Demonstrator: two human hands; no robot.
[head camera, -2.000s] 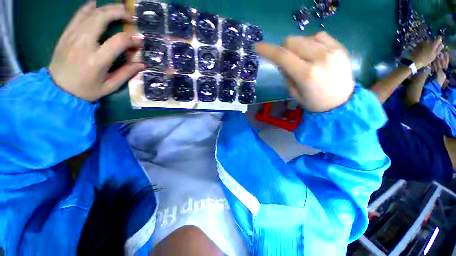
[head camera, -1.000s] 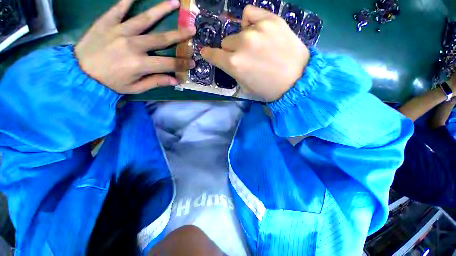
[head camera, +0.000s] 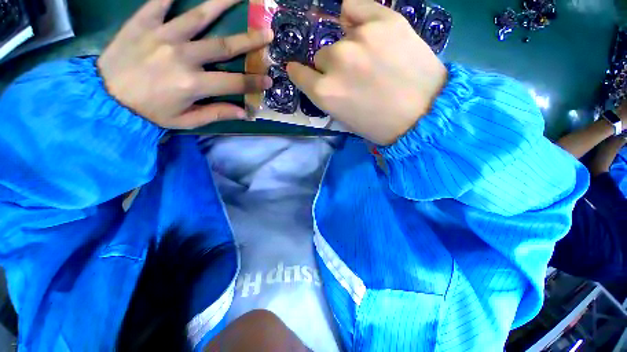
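Observation:
The shiny pocket tray (head camera: 287, 41) with dark ring parts lies on the green mat at the top centre, partly cut off by the upper edge. A backing card (head camera: 258, 65) with a red and tan strip shows along its left end. My left hand (head camera: 175, 69) is spread, fingertips resting on the tray's left edge. My right hand (head camera: 375, 72) lies over the middle of the tray with bent fingers, its thumb or a finger tip on a pocket in the left part. My right hand hides much of the tray; whether it pinches a part cannot be told.
A small pile of loose dark parts (head camera: 537, 14) lies on the mat (head camera: 481, 65) at upper right. A tray stack (head camera: 15, 27) is at upper left. At the far right are another person's forearm (head camera: 584, 141) with a wristband and a dark parts heap (head camera: 616, 86).
Two seconds ago my hands were at the tray's two ends. The right hand has since moved left over the tray, the left hand has spread on its left edge, and the view has shifted.

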